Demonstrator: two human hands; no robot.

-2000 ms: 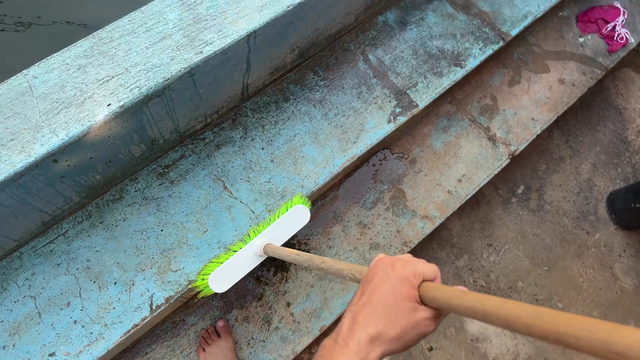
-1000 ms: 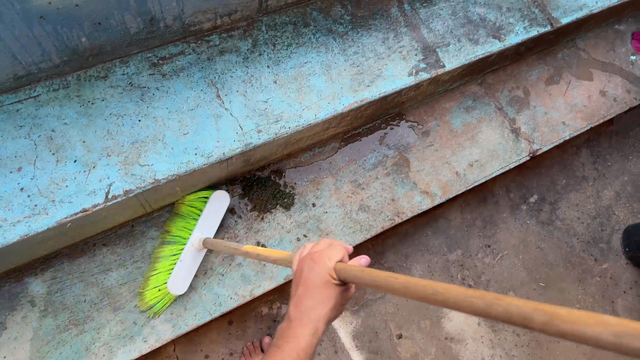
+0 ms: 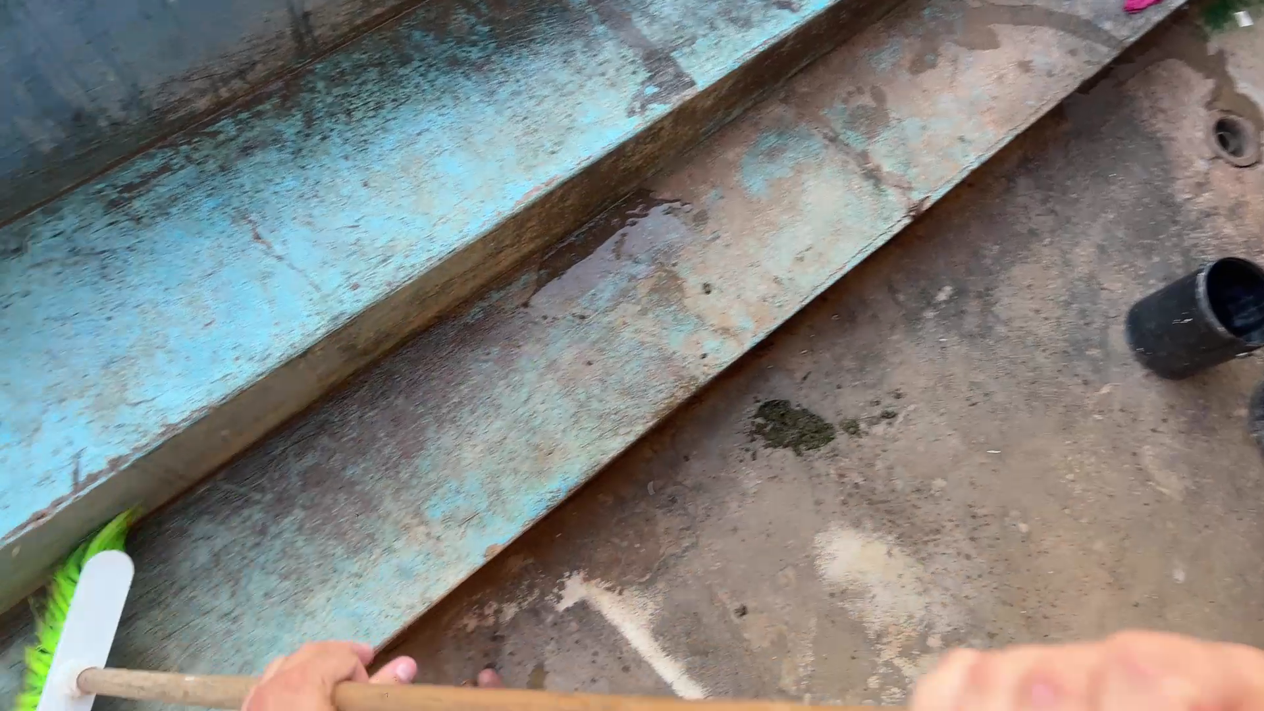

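Observation:
A broom with a white head (image 3: 87, 622) and bright green bristles (image 3: 54, 622) sits at the lower left, on the lower painted step (image 3: 415, 494) and beside the riser of the upper one. My left hand (image 3: 311, 676) is closed round its wooden handle (image 3: 553, 699) near the head. Farther along the handle, my right hand (image 3: 1076, 673) grips it at the bottom right, partly cut off by the frame. A dark, wet clump of debris (image 3: 793, 426) lies on the concrete floor below the step, with small bits beside it.
The worn blue upper step (image 3: 326, 227) runs diagonally above. A wet patch (image 3: 617, 252) marks the lower step. On the floor at right are a black cylindrical container (image 3: 1185, 321) and a round pipe opening (image 3: 1234, 138). Something pink (image 3: 1141, 4) shows at the top edge.
The dark clump was on the lower step one second ago and is now on the floor. The broom is farther left along the step. My right hand has come into view.

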